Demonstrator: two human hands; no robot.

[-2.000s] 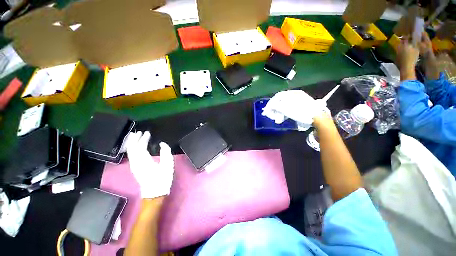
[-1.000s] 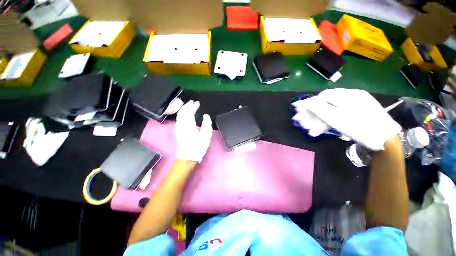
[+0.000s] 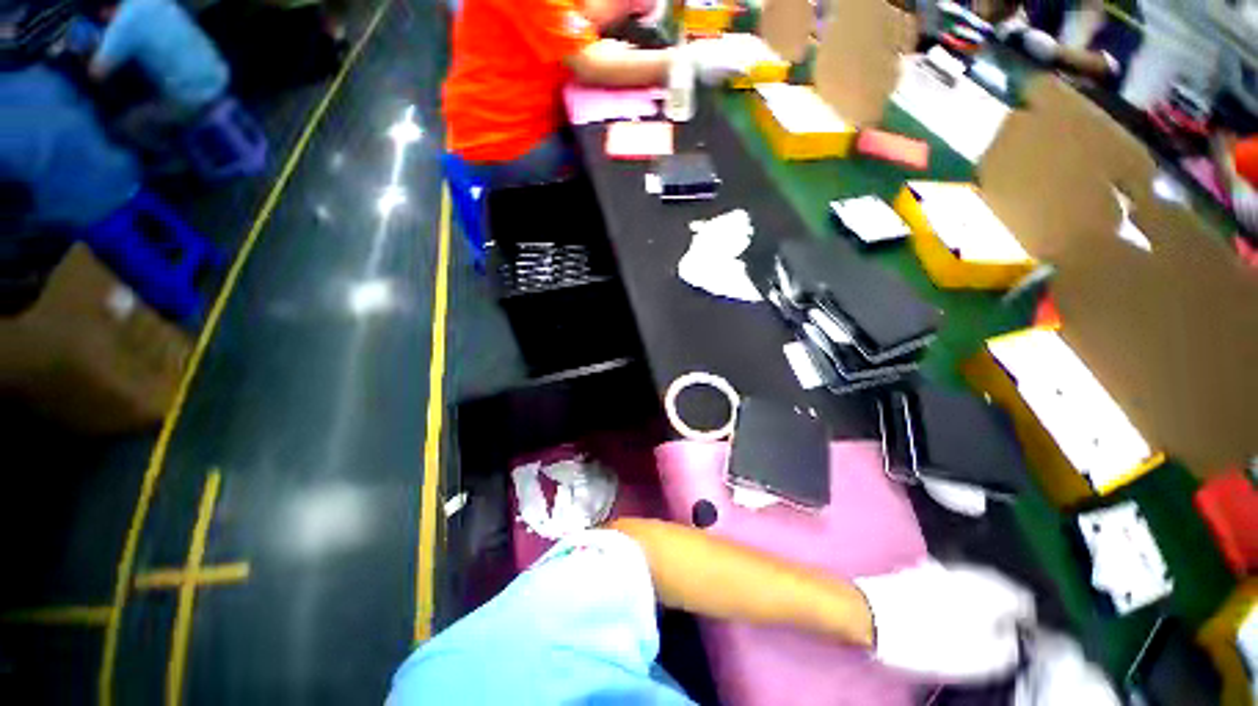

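My left hand (image 3: pixel 952 621), in a white glove, is blurred at the lower right, over the pink mat's right edge; its fingers cannot be made out. A blurred white shape (image 3: pixel 1065 679) beside it at the bottom edge may be my right glove or a cloth; I cannot tell. A black device (image 3: pixel 780 452) with a white tab lies on the far end of the pink mat (image 3: pixel 883 494). More black devices (image 3: pixel 952 439) lie right of it. A pile of black devices (image 3: pixel 862 310) lies beyond the mat.
A tape ring (image 3: pixel 702 406) and white cloth (image 3: pixel 720 257) lie on the black bench. Open yellow boxes (image 3: pixel 1083 414) and a white card (image 3: pixel 1124 555) are on the green conveyor. A person in orange (image 3: pixel 511 76) works at the far end. Black crates (image 3: pixel 552 262) stand left of the bench.
The view has swung left, showing the aisle and the person in orange. My left hand is now at the lower right, past the mat device. My right arm has left the view.
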